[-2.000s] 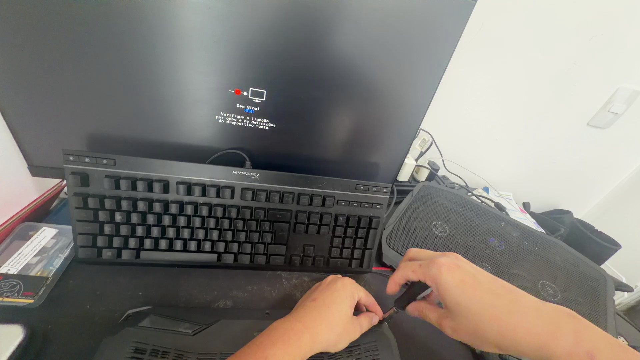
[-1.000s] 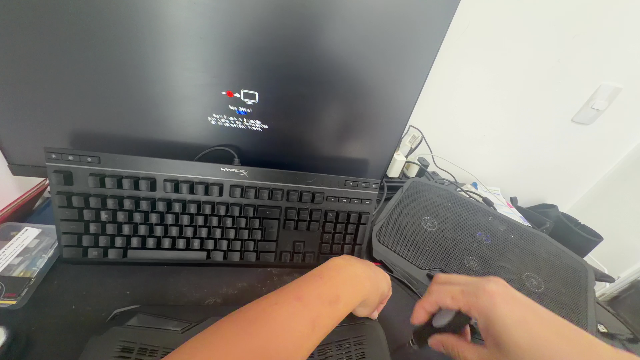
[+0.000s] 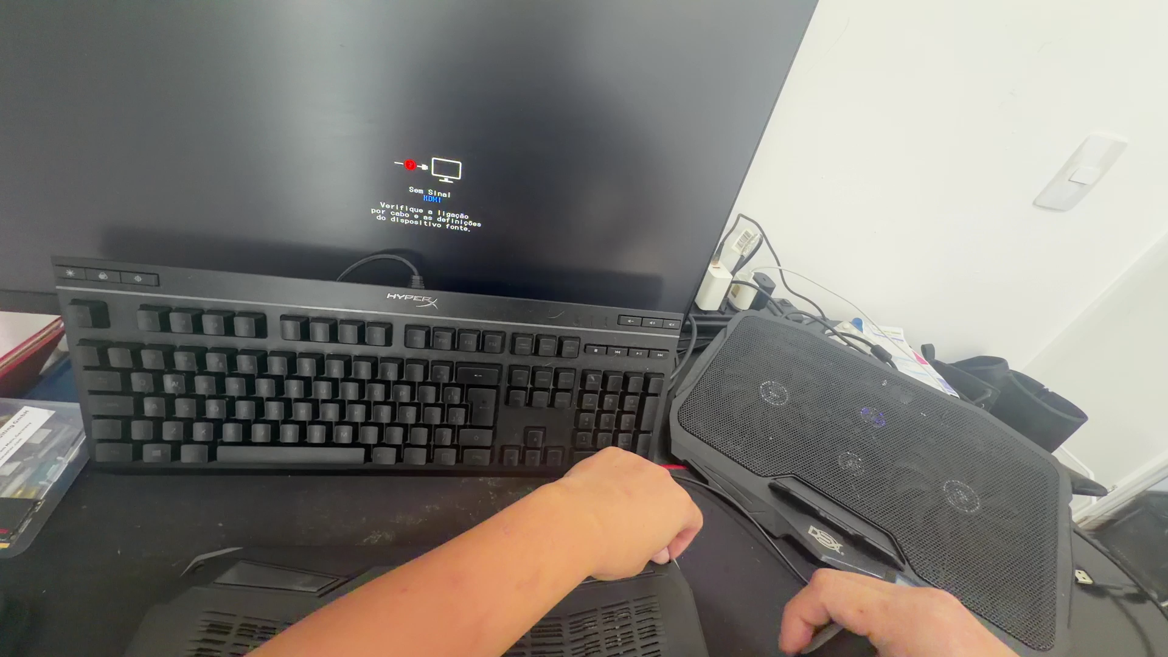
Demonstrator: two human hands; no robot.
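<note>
At the bottom lies a black vented device cover (image 3: pixel 228 630), partly hidden by my left forearm. My left hand (image 3: pixel 634 511) bends down at its back right corner, fingertips mostly hidden; whether they hold something small does not show. To the right, at the lower edge, my right hand (image 3: pixel 885 616) is curled around a dark, slim object, of which only a short piece shows. This hand is in front of a black laptop cooling pad (image 3: pixel 876 456). A black HyperX keyboard (image 3: pixel 301 392) stands behind my left hand.
A large monitor (image 3: pixel 365 109) with a no-signal message rises behind the keyboard. Cables and white plugs (image 3: pixel 714 285) crowd its right side. A clear plastic case (image 3: pixel 41 474) sits at the far left. A thin black cable (image 3: pixel 748 520) runs between my hands.
My right hand has moved away from my left hand, to the right and down, with the dark tool it held by the cover's corner. My left hand has turned over, knuckles up, near the same corner.
</note>
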